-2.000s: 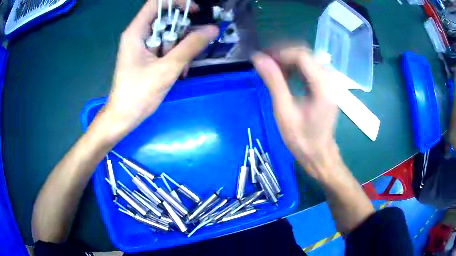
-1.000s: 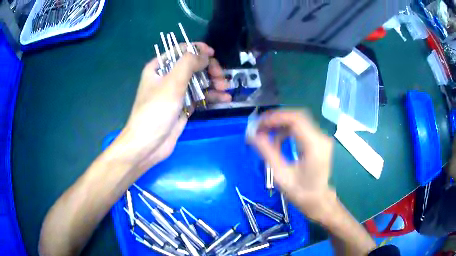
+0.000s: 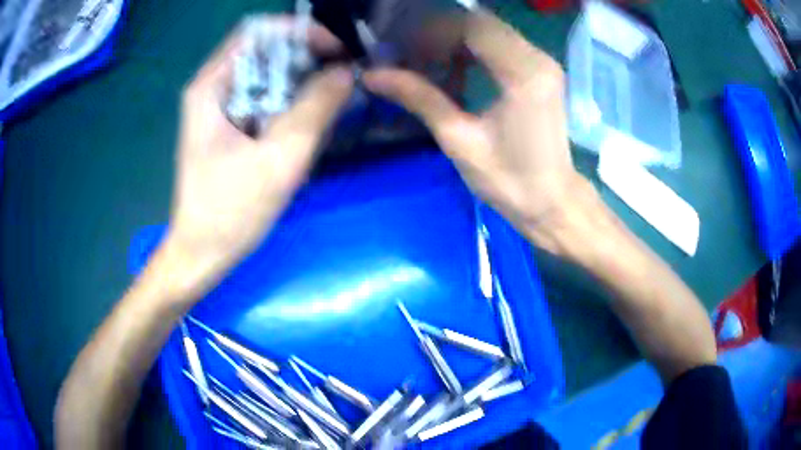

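Note:
My left hand point(image 3: 237, 149) holds a bunch of silver plunger assemblies point(image 3: 268, 70) upright at the upper left, blurred. My right hand point(image 3: 514, 141) is at the upper centre, its thumb almost meeting my left thumb in front of the press fixture. Its fingertips are blurred and partly hidden by the dark press part point(image 3: 413, 31), so I cannot tell if it holds a part. The fixture is mostly hidden between the hands. The blue parts tray point(image 3: 351, 255) lies below, with many loose plunger assemblies point(image 3: 263, 387) along its near side.
A white tray point(image 3: 44, 53) in a blue one holds thin metal parts at the upper left. A clear plastic box point(image 3: 619, 88) and a white card point(image 3: 650, 198) lie on the right. A small blue bin point(image 3: 762, 171) is farther right. Blue bin edges show at far left.
My right hand has moved from above the blue tray up to the fixture, near my left thumb. Some parts at the tray's right side lie differently than two seconds ago. The view has shifted.

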